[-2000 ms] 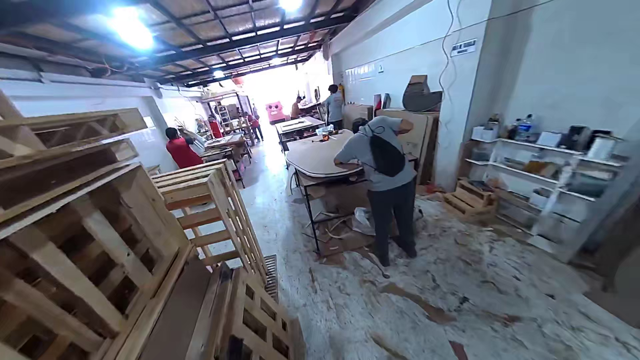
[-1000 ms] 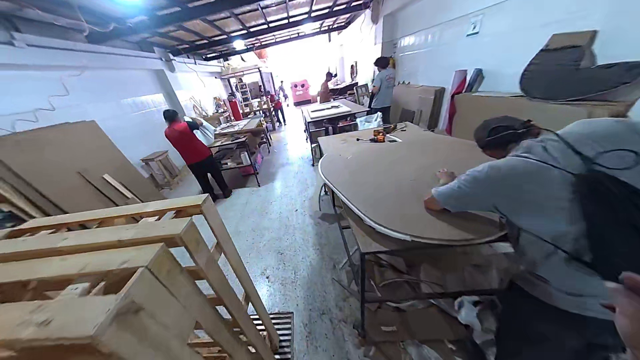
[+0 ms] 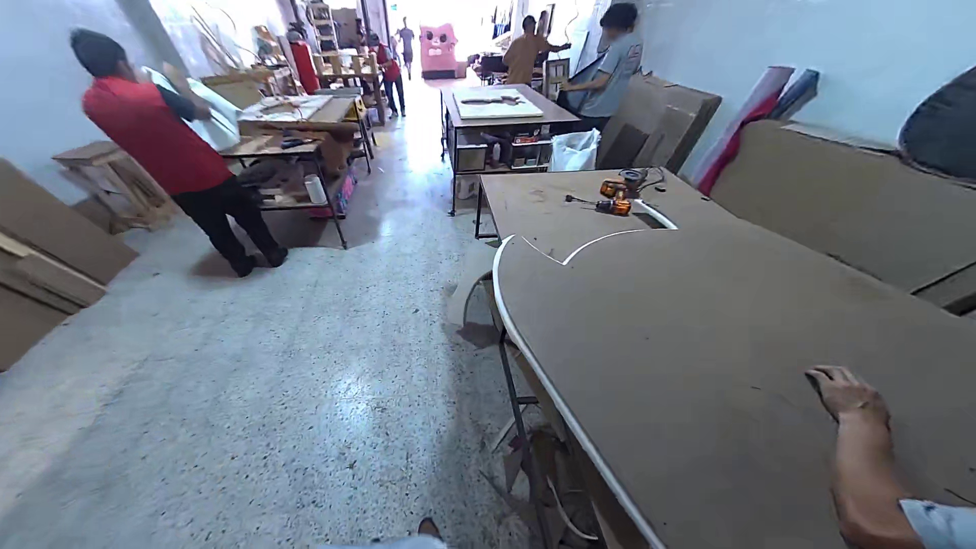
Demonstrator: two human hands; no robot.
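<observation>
Neither my left hand nor my right hand shows in this view. A large brown board with a curved, pale edge (image 3: 686, 328) lies over a metal-framed worktable on the right. At the lower right, a co-worker's bare forearm and hand (image 3: 850, 393) reach over the board from the right edge; the fingers are bent. The rest of that person is out of view. An orange and black power drill (image 3: 614, 206) and another power tool (image 3: 631, 179) sit at the board's far side, beside a white-edged cutout. A shoe tip (image 3: 429, 527) shows at the bottom edge.
A person in a red vest (image 3: 156, 130) stands left by a cluttered workbench (image 3: 293, 147). Farther back, people stand around another table (image 3: 560, 114) and a white sack (image 3: 576, 151). Large sheets (image 3: 839, 191) lean along the right wall. Brown boards (image 3: 53, 236) lean at left.
The view has moved forward along the worktable. The co-worker in grey, bent over the board before, is now out of view except for an arm. The wooden pallets at left have left the view.
</observation>
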